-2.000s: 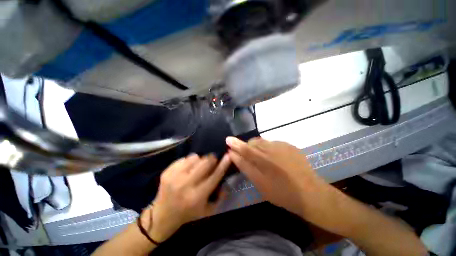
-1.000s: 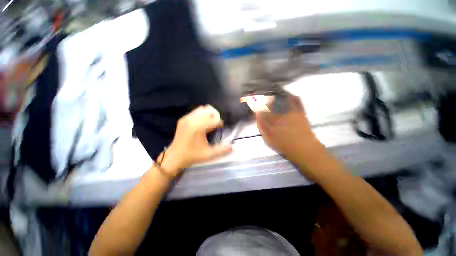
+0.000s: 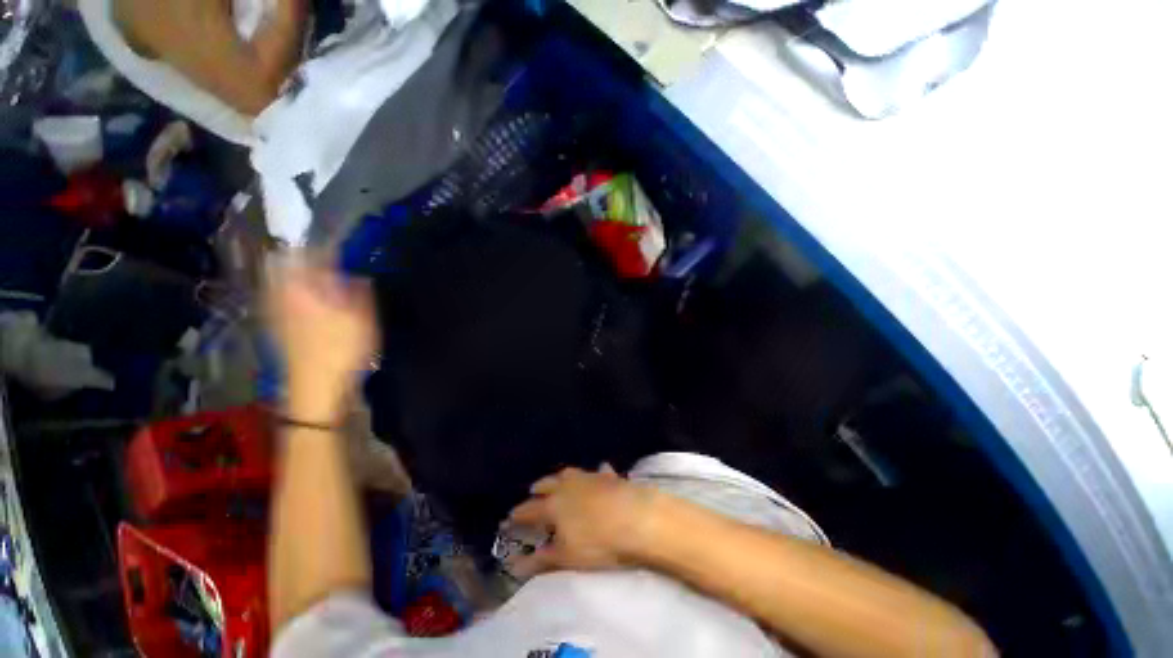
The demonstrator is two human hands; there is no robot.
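A large dark cloth mass (image 3: 502, 334) lies low beside my lap, left of the machine table. White and grey cloth (image 3: 347, 116) lies above it at the upper left. My left hand (image 3: 319, 315) is stretched out at the left edge of the dark mass, just below the white cloth. It is blurred, and its grip is unclear. My right hand (image 3: 572, 517) is at my lap, fingers bent over the lower edge of the dark cloth. Whether it grips anything is unclear.
The white table (image 3: 900, 193) curves down the right side, with grey cloth (image 3: 900, 58) on top. A blue basket (image 3: 515, 148) and a red and green packet (image 3: 624, 225) are beyond. Red baskets (image 3: 200, 469) stand lower left. Another person's arm (image 3: 225, 52) shows upper left.
The view has swung from the sewing machine to the floor area on the left. Both hands have left the needle area; my left reaches out left, my right is at my lap.
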